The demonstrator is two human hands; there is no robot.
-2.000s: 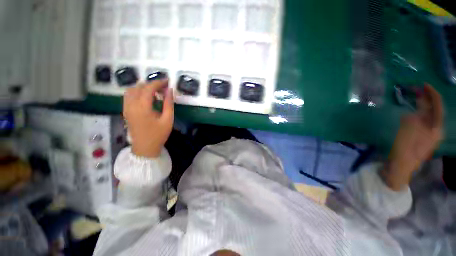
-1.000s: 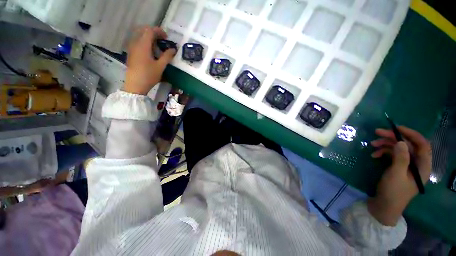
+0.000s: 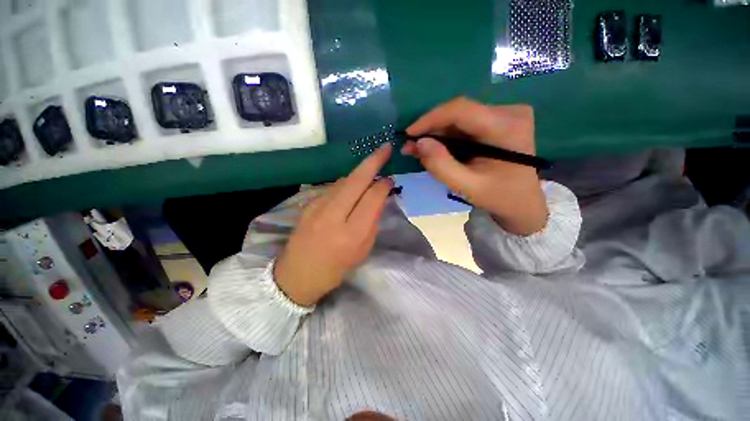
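My right hand [image 3: 497, 160] holds slim black tweezers [image 3: 485, 150], their tip at the adhesive-part strip [image 3: 372, 141] on the mat's near edge. My left hand [image 3: 337, 234] has its index finger extended, fingertip at the strip beside the tweezer tip. Its other fingers are curled; a small dark edge shows beside them, and whether they hold something is hidden. The white foam tray [image 3: 308, 99] is at the upper left, with several black housings [image 3: 263, 97] in its near row, each with a small white label.
A larger dotted film sheet [image 3: 539, 37] lies at the upper right of the green mat [image 3: 444, 57]. Two shiny black pieces [image 3: 611, 37] lie right of it. The machine front with a red button [image 3: 58, 289] is at the lower left. Crumpled white tissue [image 3: 111, 230] is beside it.
The view has turned right. My left hand has left the tray's left end and come to the strip. My right hand has brought the tweezers to the strip, close to my left fingertip.
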